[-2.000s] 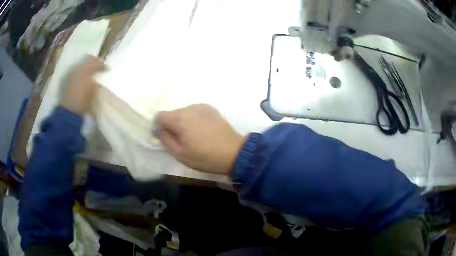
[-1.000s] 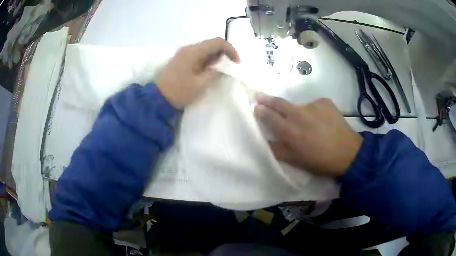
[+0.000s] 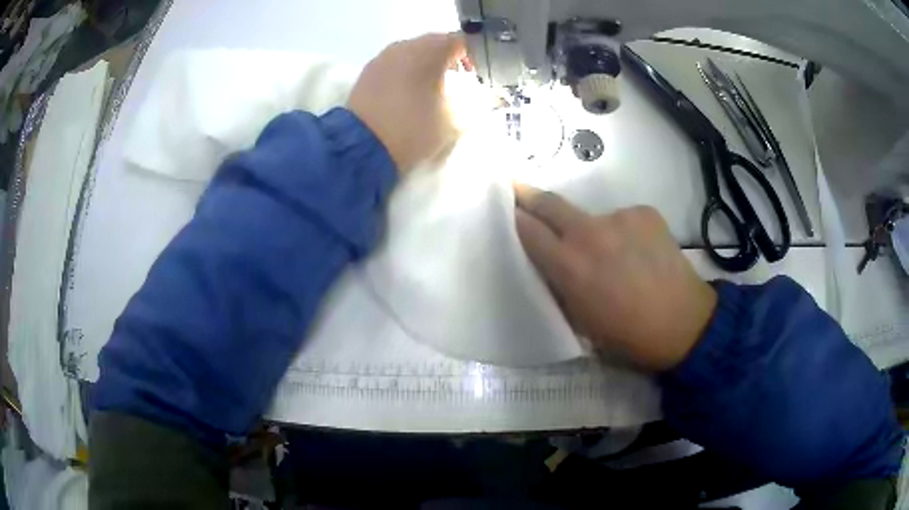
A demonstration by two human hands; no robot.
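Note:
A white fabric piece (image 3: 463,269) lies on the table in front of the sewing machine (image 3: 518,45), with its upper end near the presser foot (image 3: 514,122) in bright lamp light. My left hand (image 3: 411,100) rests at the fabric's upper left, close beside the foot; its fingertips are lost in glare and partly behind the machine head. My right hand (image 3: 613,274) holds the fabric's right edge between thumb and fingers, below the needle area. Whether the fabric is under the foot cannot be told.
Black-handled shears (image 3: 733,179) lie right of the needle, with slim silver tools (image 3: 757,129) beside them. A stack of folded white panels (image 3: 55,259) runs along the left table edge. A printed ruler (image 3: 439,386) follows the front edge. A white strip (image 3: 829,229) hangs at the right.
Both hands have moved from the left side to the machine with the fabric. Over the last second my left hand moved up to the foot, and the fabric now lies flatter.

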